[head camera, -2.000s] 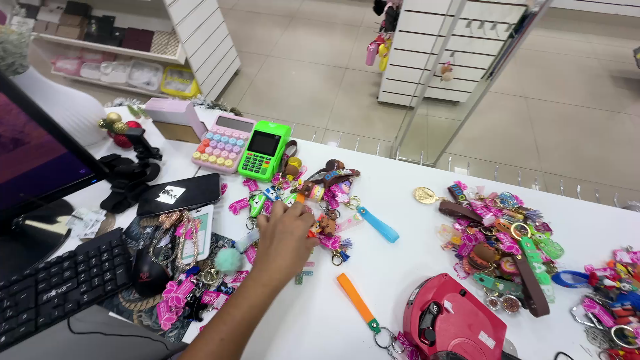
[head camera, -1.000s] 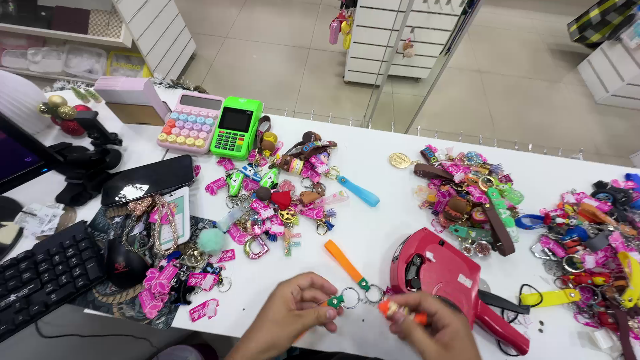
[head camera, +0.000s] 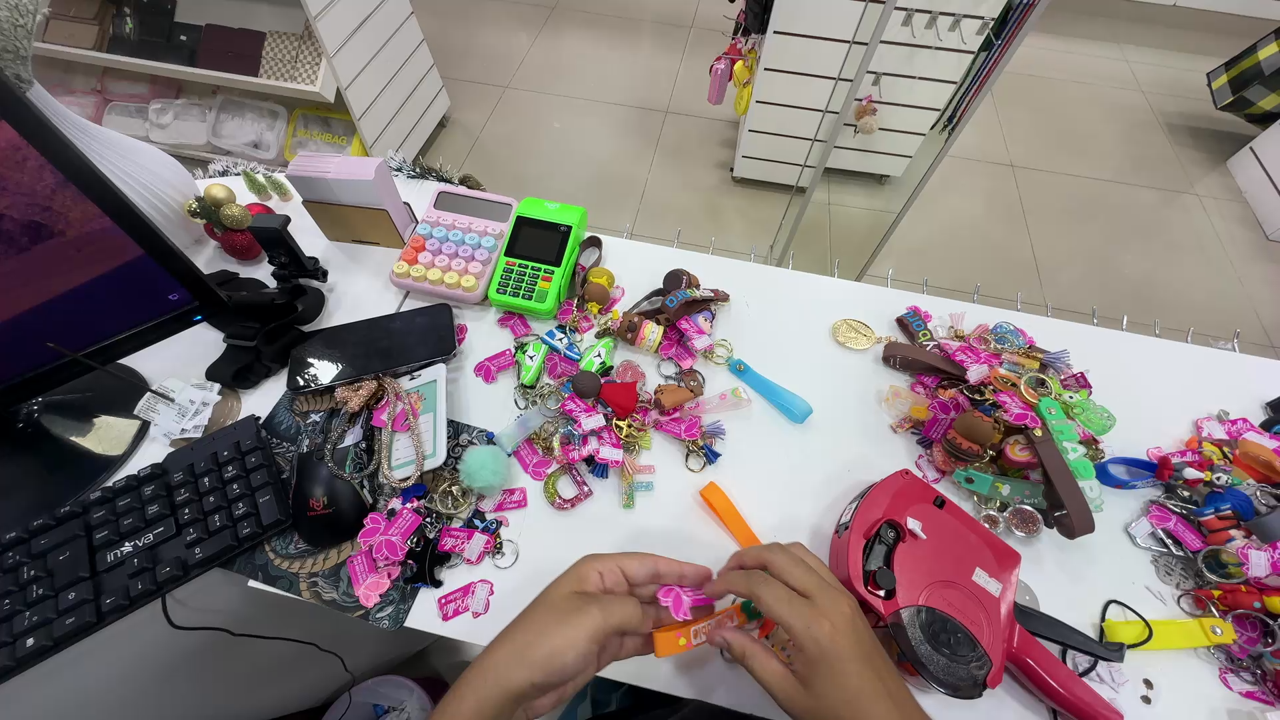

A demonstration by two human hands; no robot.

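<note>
Near the counter's front edge, both hands meet around a keychain with an orange strap (head camera: 690, 634) and a pink butterfly-shaped tag (head camera: 683, 600). My left hand (head camera: 610, 610) pinches the tag and the strap's left end. My right hand (head camera: 800, 625) holds the strap's other side, its fingers covering part of the keychain. Just behind the hands lies a second orange strap (head camera: 728, 512), partly hidden by my right hand. A red handheld price labeler (head camera: 935, 580) rests to the right of my right hand. A pile of tagged keychains (head camera: 610, 400) lies beyond the hands.
More keychain piles (head camera: 990, 410) spread over the right side. A green card terminal (head camera: 538, 258), a pink calculator (head camera: 455, 245) and a black phone (head camera: 372, 347) stand or lie at the back left. A keyboard (head camera: 140, 540), mouse (head camera: 328, 497) and monitor (head camera: 90, 240) occupy the left. Metal hooks line the far edge.
One hand was over the middle pile two seconds ago. A second ago the hands were apart over the front edge with small keychain parts; now they are together on the orange-strapped keychain.
</note>
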